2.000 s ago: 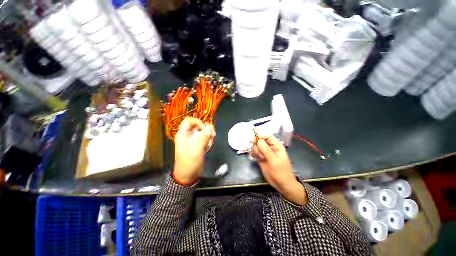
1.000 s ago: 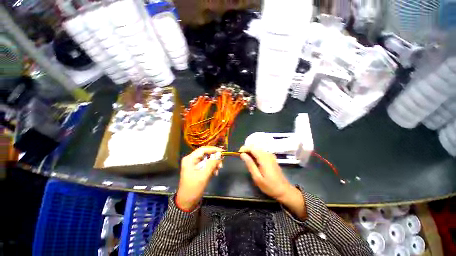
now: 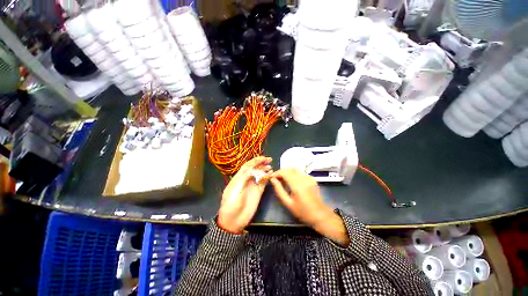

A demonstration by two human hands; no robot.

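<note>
My left hand (image 3: 244, 196) is half curled, palm up, and holds a small white part (image 3: 259, 175) at its fingers. My right hand (image 3: 298, 195) pinches at the same small part from the right, and its fingertips meet the left ones. A white bracket housing (image 3: 324, 162) lies on the bench just beyond my right hand, its plate end to the right. A red-orange lead (image 3: 376, 178) runs from the plate and ends in small connectors on the bench. The bundle of orange wire harnesses (image 3: 237, 136) lies just beyond my left hand.
The open parts carton (image 3: 200, 156) stands on the bench at left. White shell columns (image 3: 318, 69) rise behind the wires. Black shells (image 3: 255, 52) and piled bracket housings (image 3: 393, 75) lie at the rear. Blue crates (image 3: 87, 254) and a floor carton (image 3: 495, 254) are below the bench edge.
Two seconds ago my hands were apart, the left at the wires, the right at the bracket housing. They came together with a short orange-yellow lead between them, and now close on the small part.
</note>
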